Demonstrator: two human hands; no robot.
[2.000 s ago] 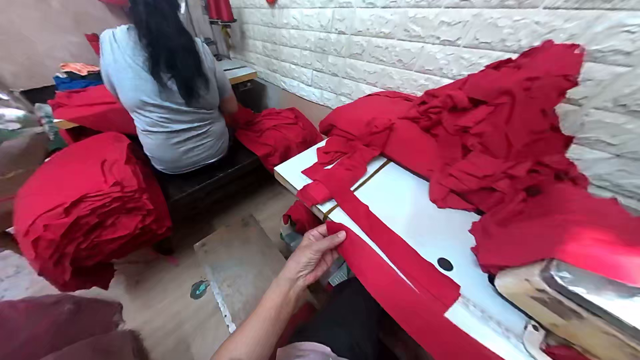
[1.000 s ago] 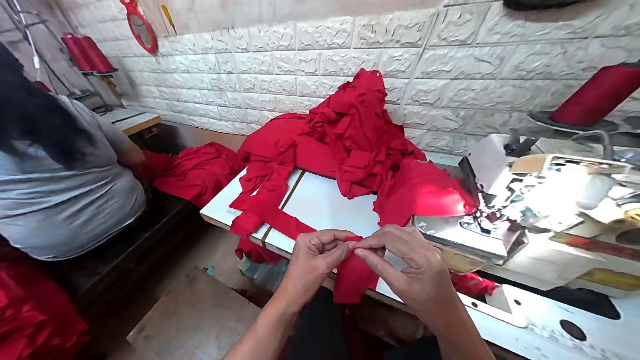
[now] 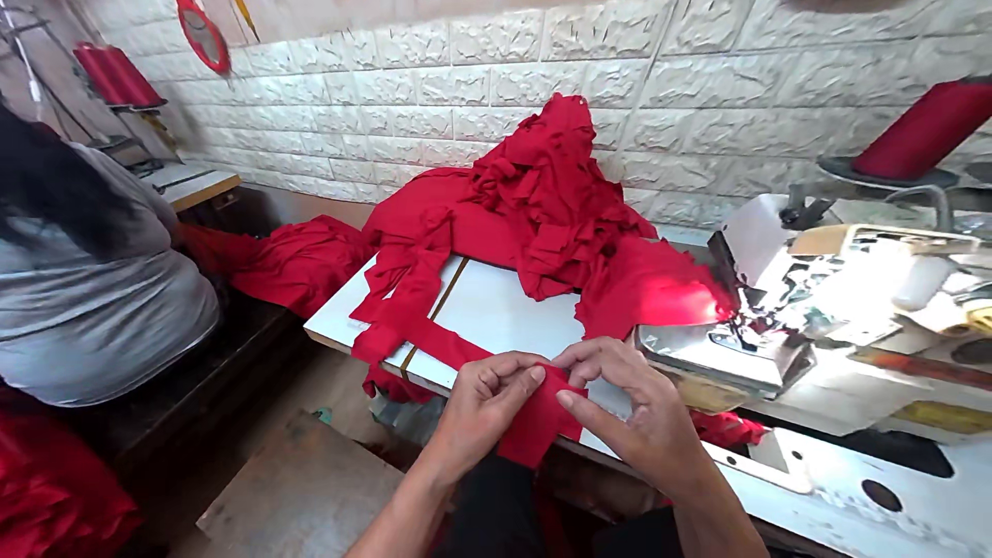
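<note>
My left hand (image 3: 492,395) pinches the upper edge of a red fabric strip (image 3: 535,422) between thumb and fingers, over the front edge of the white table (image 3: 508,306). My right hand (image 3: 632,403) is at the strip's other side, its index fingertip close to the left fingers and its thumb a little apart; whether it grips the cloth I cannot tell. Another length of red fabric (image 3: 442,341) runs from near my left hand back to the left. A heap of red cloth (image 3: 542,201) lies behind, one piece reaching the needle area of the sewing machine (image 3: 744,341).
At the right stands a cone of red thread (image 3: 922,128) on its holder. A person in a grey shirt (image 3: 101,310) sits at the left, near more red cloth (image 3: 302,260). A flat board (image 3: 302,496) is low at the front. A textured brick wall (image 3: 496,70) stands behind.
The view has swung right. Two seconds ago only my left hand showed, on the edge of a red strip; now both hands are together at the cloth. Since one second ago, my right thumb and fingers look wider apart.
</note>
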